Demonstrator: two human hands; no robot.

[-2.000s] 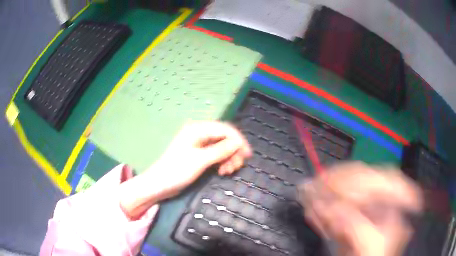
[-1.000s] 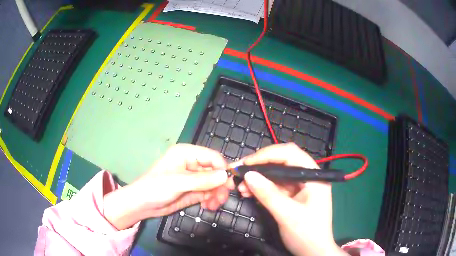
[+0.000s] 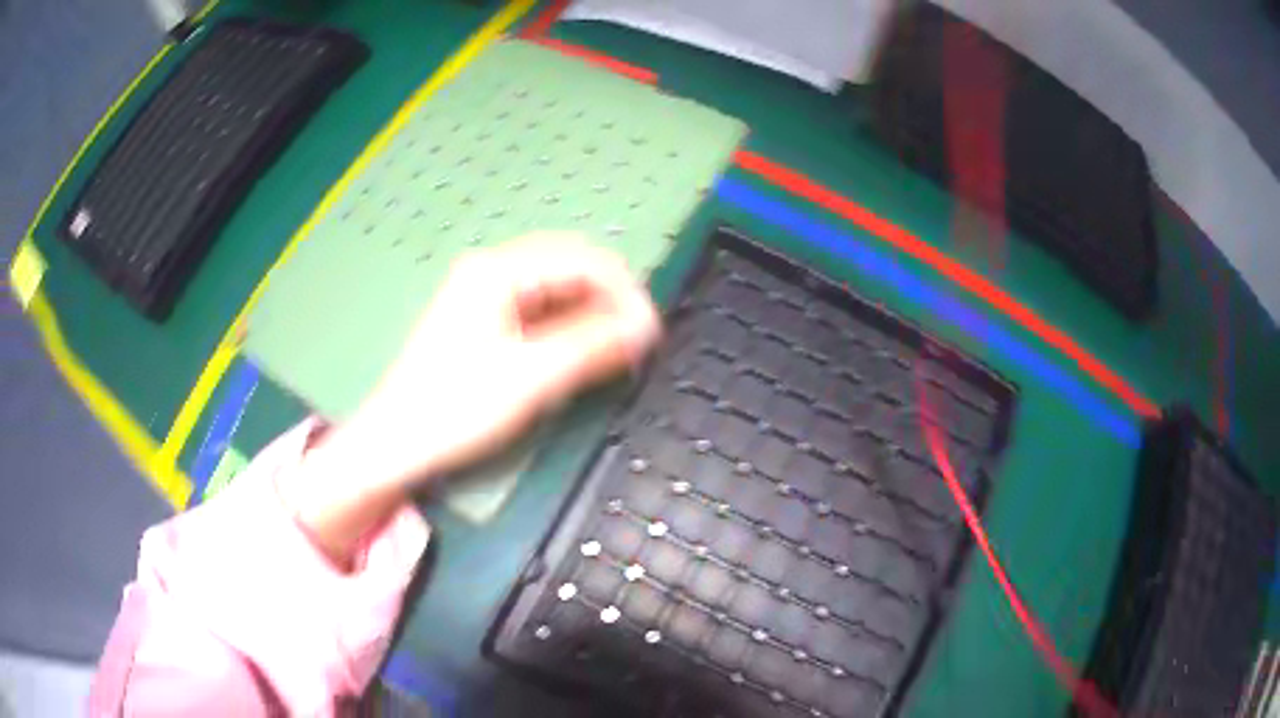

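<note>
My left hand (image 3: 527,337) is blurred, with curled fingers, over the right part of the pale green component sheet (image 3: 323,323). Its fingertips are near the upper left edge of the centre black tray (image 3: 786,491). I cannot tell whether a small part is between them. The sheet carries rows of tiny parts. The centre tray has a grid of pockets, with shiny spots brightest at its lower left. My right hand and the black pen tool are not in view. The red hose (image 3: 969,512) crosses the tray's right side and runs to the bottom right.
A black tray (image 3: 211,154) lies at the far left beyond yellow tape (image 3: 344,204). Black trays (image 3: 1032,168) lie at the back right, and a tray stack (image 3: 1193,561) at the right edge. White papers (image 3: 758,28) lie at the back. Red and blue tape crosses the mat.
My hands were together at the pen tool over the centre tray. Now my left hand is apart, over the green sheet, and my right hand and the pen have left the picture. The view has shifted.
</note>
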